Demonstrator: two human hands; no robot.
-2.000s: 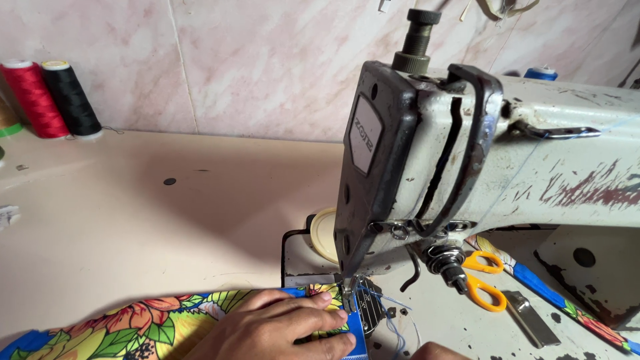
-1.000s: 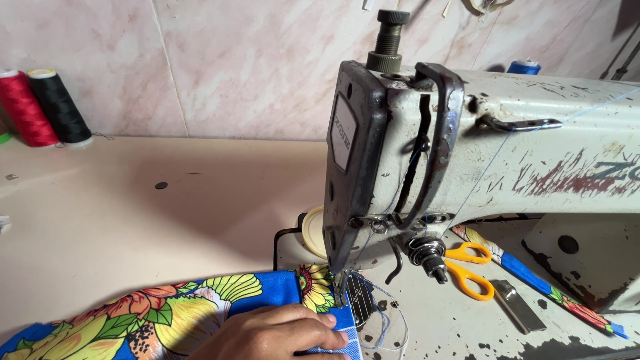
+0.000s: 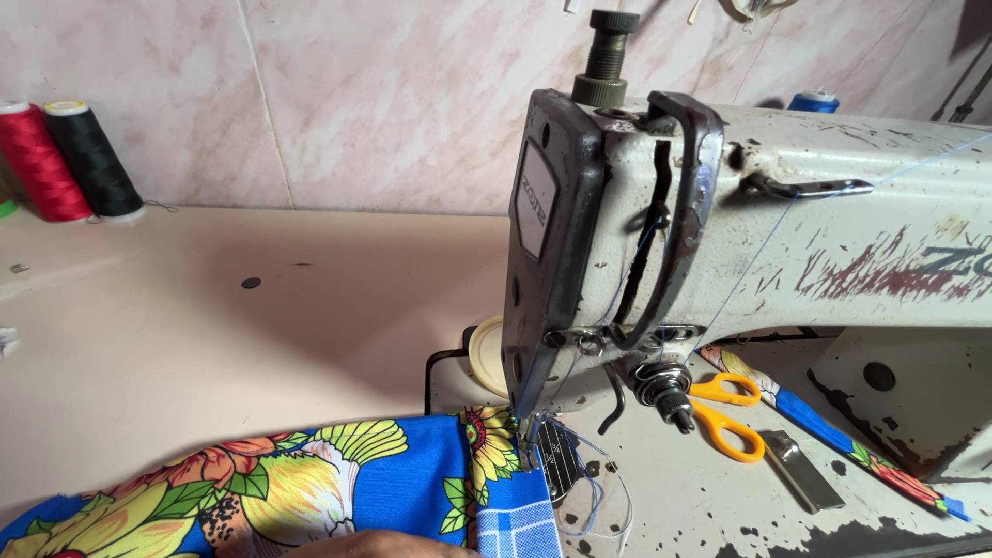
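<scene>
Blue floral fabric (image 3: 411, 473) lies across the lower left, its right edge under the presser foot (image 3: 529, 446) of a sewing machine (image 3: 666, 232). A blue-and-white checked part (image 3: 515, 527) shows at its lower right. My left hand (image 3: 387, 545) rests on the fabric at the bottom edge; only the back of it shows, its fingers cut off by the frame. My right hand is out of view. Loose blue and white threads (image 3: 601, 496) trail beside the needle plate (image 3: 562, 457).
Orange-handled scissors (image 3: 728, 430) and a flat metal piece (image 3: 802, 471) lie on the machine bed. A floral strip (image 3: 845, 442) runs under the arm. Red (image 3: 46, 163) and black thread cones (image 3: 97, 163) stand back left. A round cream lid (image 3: 488, 356) sits behind the needle area.
My left hand has moved down, away from the presser foot, uncovering more fabric and the checked part. A bit of my right hand at the bottom edge two seconds ago has left view.
</scene>
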